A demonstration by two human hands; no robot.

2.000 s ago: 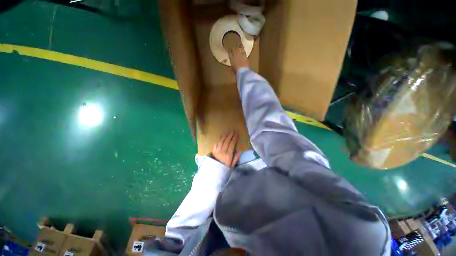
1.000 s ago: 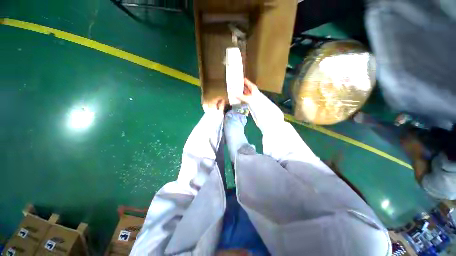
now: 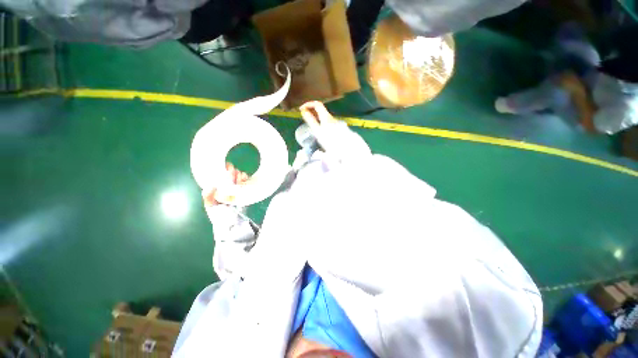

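Observation:
A wide flat white label roll (image 3: 271, 150) with a round centre hole is held up in front of me. My left hand (image 3: 225, 187) grips its lower left rim, with fingers showing through the hole. A white strip (image 3: 269, 101) runs off the top of the roll and curls at its end near the carton. My right hand (image 3: 316, 113) is raised to the right of the roll, apart from it. Its fingers are bent and small in view, and I cannot tell whether they hold anything.
An open brown carton (image 3: 341, 52) stands on the green floor ahead, with a round wrapped stool (image 3: 410, 63) to its right. People in pale coats are at the top edge and right. Stacked cartons (image 3: 136, 337) lie lower left, and blue bins (image 3: 584, 316) lower right.
The white roll has come out of the carton area, up and to the left, and now faces me flat in my left hand. The carton and stool appear farther off. My right hand has left the roll.

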